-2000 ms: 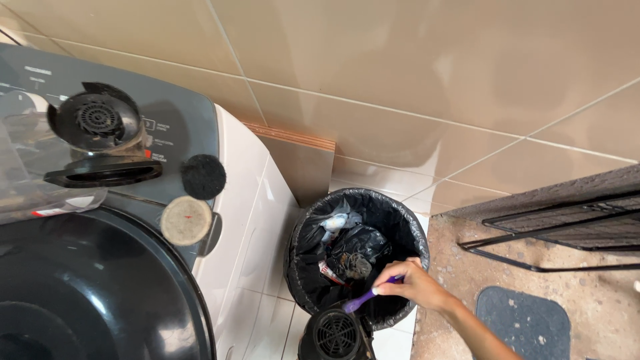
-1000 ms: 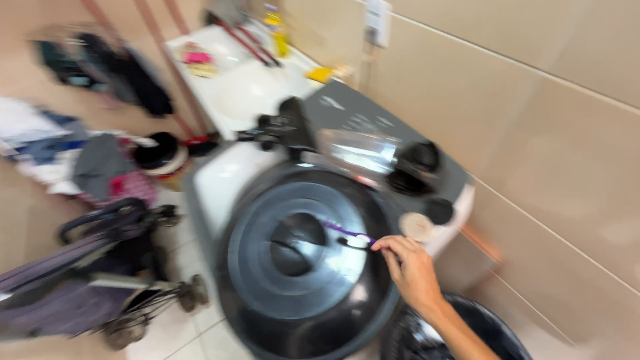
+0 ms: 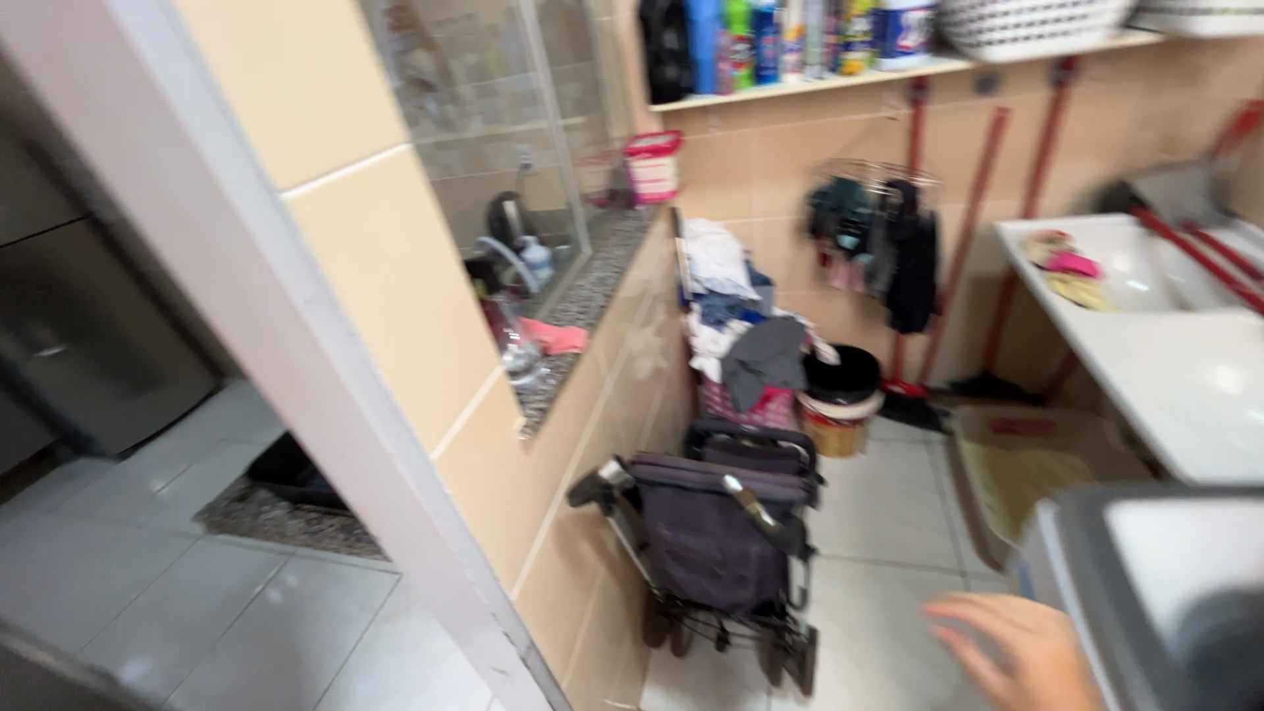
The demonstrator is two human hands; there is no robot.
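Observation:
My right hand is at the bottom right, blurred, its fingers curved and spread apart with nothing visible between them. It is just left of the grey and white washing machine, whose top is cut off by the frame. Left of the hand stands a folded dark stroller with black wheels on the tiled floor. My left hand is out of view. The purple-handled brush is not visible in the current view.
A white sink holding cloths juts out at the right. Behind the stroller are a clothes pile and a bucket. A doorframe crosses the left side. Bottles and baskets line a wall shelf.
The view has swung left, away from the bin. My right hand held the purple-handled brush in both earlier frames, at the bin and then over the washer lid; now no brush shows in it.

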